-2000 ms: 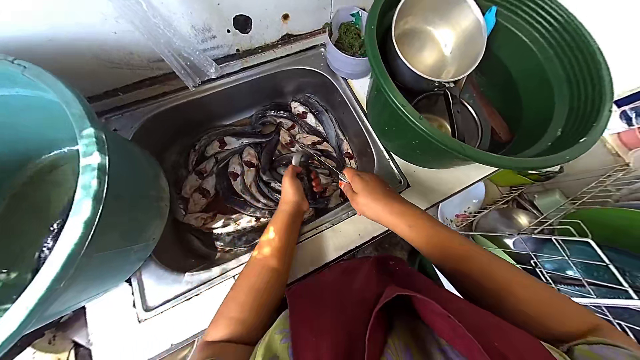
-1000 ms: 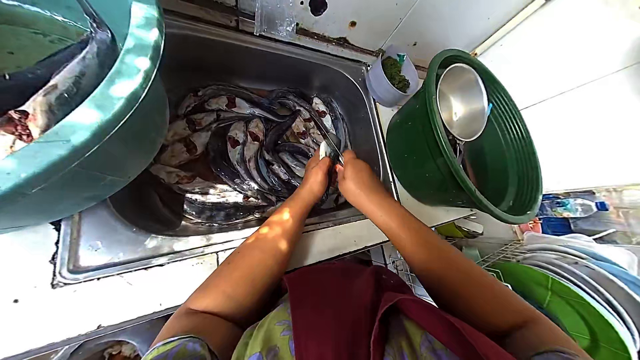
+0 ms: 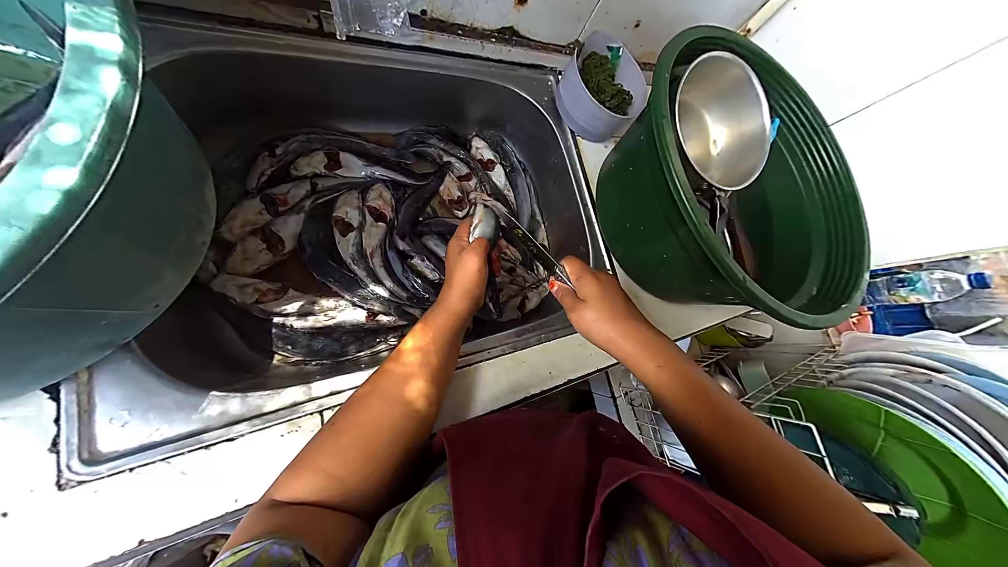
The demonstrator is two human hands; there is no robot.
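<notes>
My left hand (image 3: 468, 264) grips a fish (image 3: 483, 224) over the right part of the metal sink (image 3: 260, 75). In my right hand (image 3: 584, 295) is a knife (image 3: 533, 246), its blade slanting up and left to the top of that fish. The exact contact of the blade is hard to make out. Beneath both hands lie several slender dark fish with pale bellies (image 3: 350, 224), many with red cut openings. My fingers hide part of the gripped fish and the knife's handle.
A big green tub (image 3: 102, 213) overlaps the sink's left side. Right of the sink stand a small white container (image 3: 587, 102) with a green scouring pad and a dark green bucket (image 3: 642, 197) holding a metal bowl (image 3: 723, 118). A wire rack (image 3: 811, 366) and plates (image 3: 929, 378) are lower right.
Both hands stay over the sink with the fish and the knife. The knife, which pointed up past the left hand a second ago, now meets the upper end of the held fish. The view has shifted.
</notes>
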